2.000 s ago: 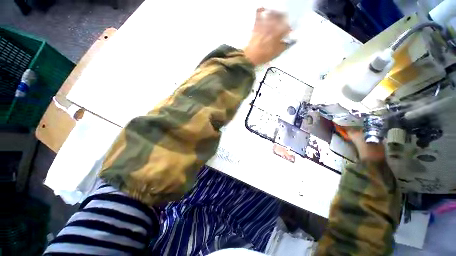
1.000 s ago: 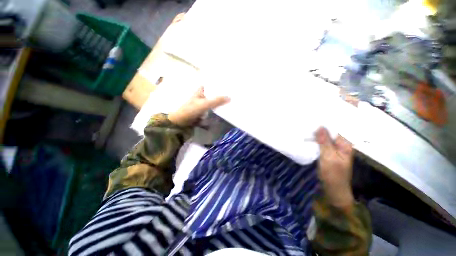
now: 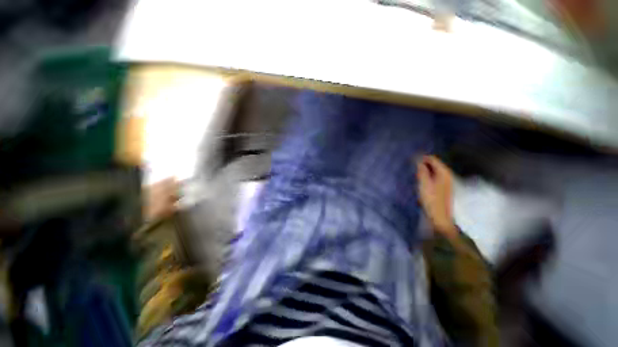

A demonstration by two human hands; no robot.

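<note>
The view is strongly blurred. My left hand (image 3: 161,198) is at the left, at the lower end of a white heap of fabric (image 3: 179,122) on the low wooden board. Whether it grips the fabric cannot be made out. My right hand (image 3: 436,190) is right of my lap, below the table edge, with fingers bent. White cloth (image 3: 480,210) lies just to its right. Whether my right hand holds anything cannot be told.
The white sewing table (image 3: 325,47) with its wooden edge crosses the top. A green crate (image 3: 74,115) stands at far left beside the wooden board (image 3: 129,135). The striped blue apron (image 3: 325,196) covers my lap. An orange blur shows at the top right corner.
The view has swung down to my lap. My hands have moved apart and off the table edge, left hand to the heap, right hand beside my lap. The white fabric between them is gone.
</note>
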